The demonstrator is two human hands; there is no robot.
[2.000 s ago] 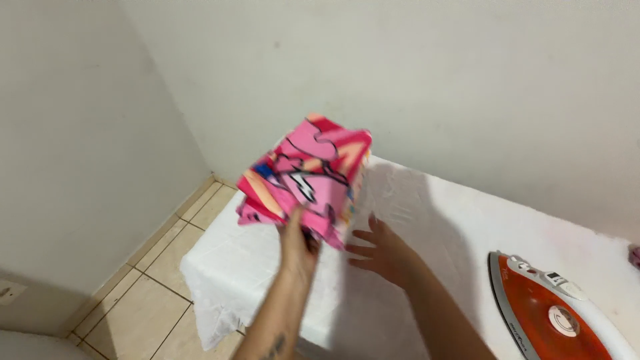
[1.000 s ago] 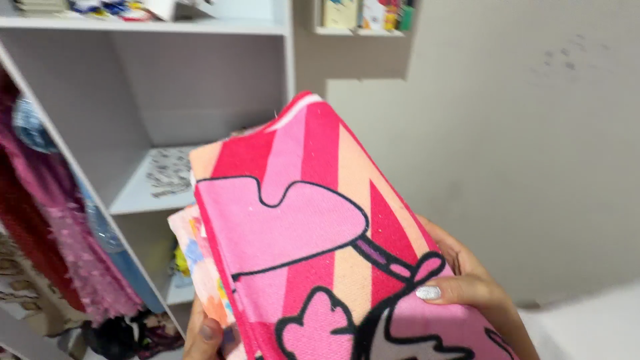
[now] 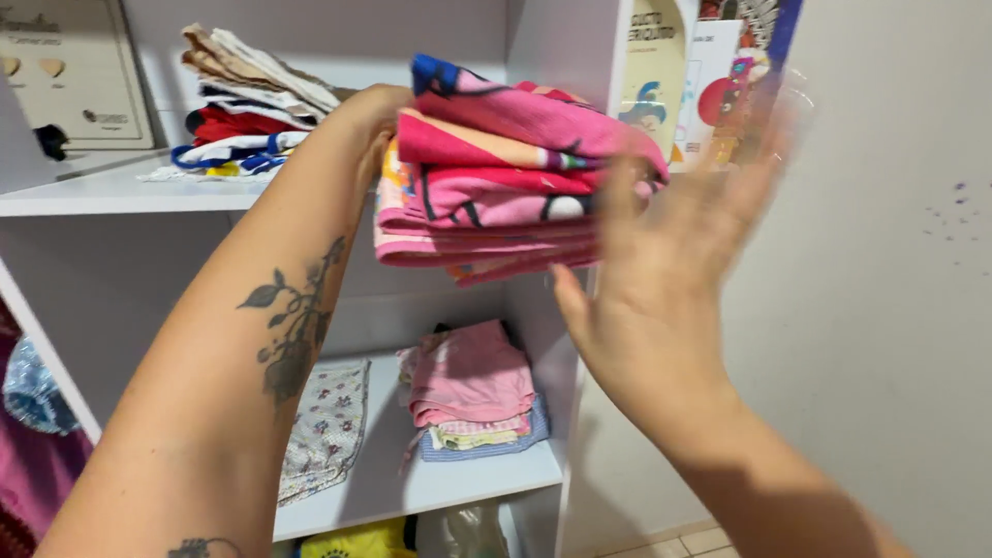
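A folded stack of pink, red and peach printed cloths point(image 3: 504, 186) is held up in front of the upper shelf of a white shelving unit. My left hand point(image 3: 384, 105) grips its left side; the fingers are hidden behind the cloth. Blurred by motion, my right hand point(image 3: 674, 225) is at the right end of the stack, fingers apart and palm toward the cloth; whether it touches the stack is unclear. Left of the stack, a pile of folded clothes point(image 3: 248, 116) in white, red, tan and blue lies on the upper shelf.
Folded pink clothes point(image 3: 473, 372) and a flowered white cloth point(image 3: 329, 426) lie on the shelf below. A plaque with hearts point(image 3: 77, 77) stands upper left. Books point(image 3: 659, 77) are beyond the unit's right side panel point(image 3: 554, 232). Garments point(image 3: 39, 442) hang at the left; a yellow item point(image 3: 360, 540) sits underneath.
The view has swung from the white-covered surface with the iron to the shelving. The folded cloths have come to the upper shelf. My right hand, on the cloths one second ago, now has its fingers spread.
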